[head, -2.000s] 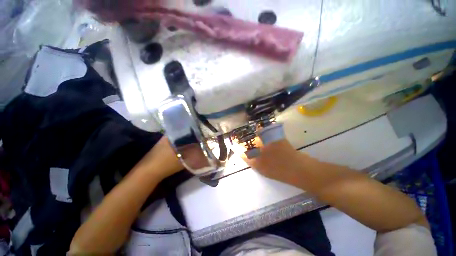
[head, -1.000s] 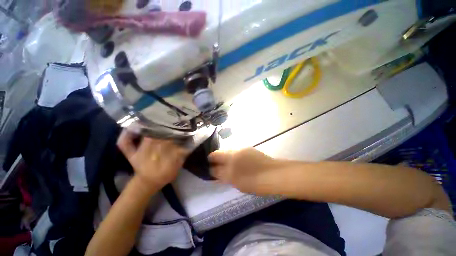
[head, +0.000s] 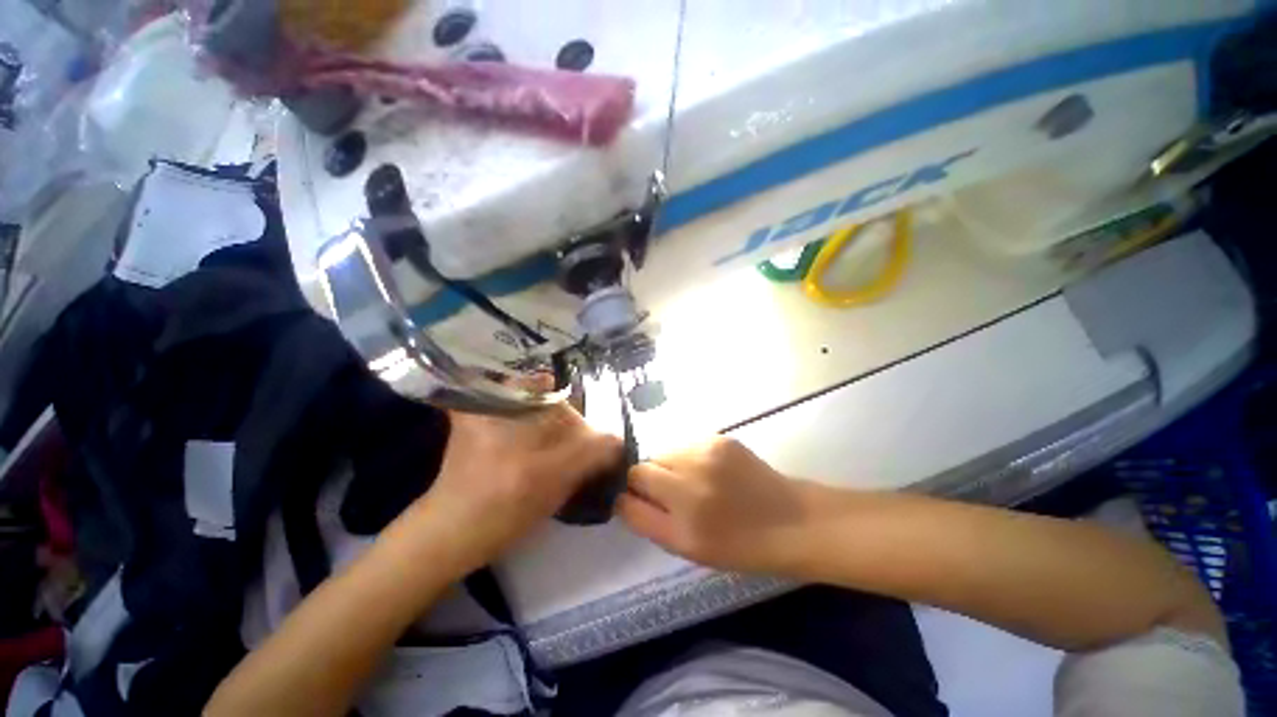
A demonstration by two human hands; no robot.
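My left hand (head: 525,462) and my right hand (head: 714,504) meet just in front of the needle area and pinch a small black cuff or opening edge (head: 595,499) between them. The edge runs up to the brightly lit presser foot (head: 612,367) under the white machine head. The fingertips of my left hand are partly hidden by the cloth and the metal parts. The rest of the black garment with white panels (head: 154,364) is heaped left of the machine.
The white sewing machine (head: 840,119) has a blue stripe and a shiny curved guard (head: 367,301). A pink-red cloth strip (head: 518,98) lies on its head. Snips with yellow and green loops (head: 857,266) lie under the arm. A measuring tape edges the table (head: 672,602). A blue crate (head: 1190,504) is at right.
My left hand has moved right, from beside the guard to close by my right hand. My right hand has shifted slightly right. The view has moved a little, with the machine head further right.
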